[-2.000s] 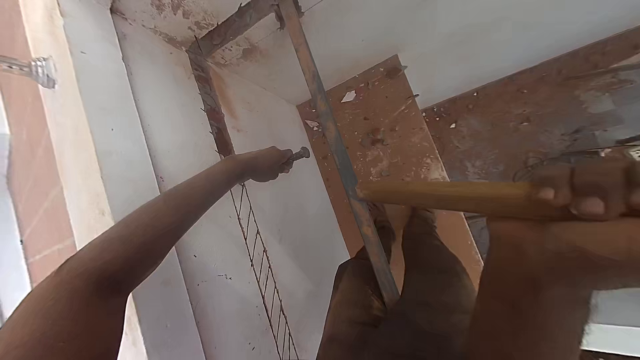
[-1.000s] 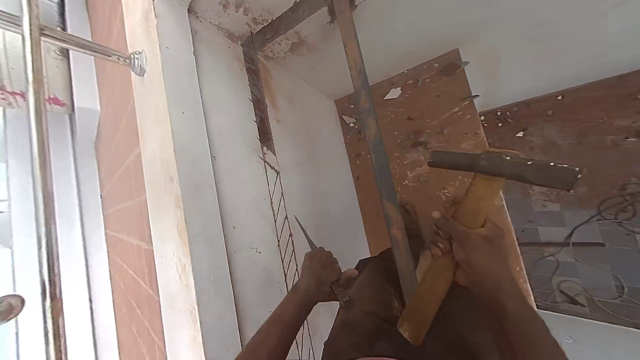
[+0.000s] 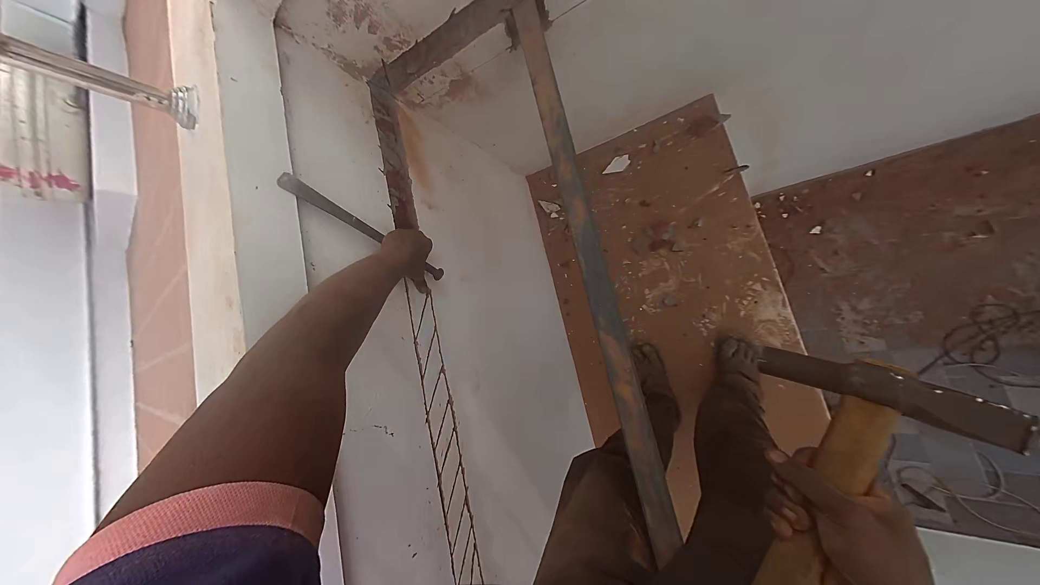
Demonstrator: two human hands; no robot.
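My left hand (image 3: 409,253) is closed around a long steel chisel (image 3: 333,210), beside the lower end of a rough chased groove (image 3: 394,166) in the white wall. The chisel's flattened end points up and left; its other end sticks out past my fingers. Below the hand, a hatched strip (image 3: 443,422) marked by thin cut or drawn lines runs down the wall. At the lower right my right hand (image 3: 853,520) grips the wooden handle (image 3: 857,443) of a hammer with a long, dark metal head (image 3: 902,394).
A rusty metal bar (image 3: 589,260) slants down in front of my legs. My bare feet (image 3: 735,357) stand on a brown, debris-strewn surface (image 3: 674,236). Loose cable (image 3: 975,341) lies at the right. A shiny metal rail (image 3: 97,77) juts in at upper left.
My left hand has moved up from near my legs to the groove, and the chisel now points up and left. The hammer has shifted to the lower right.
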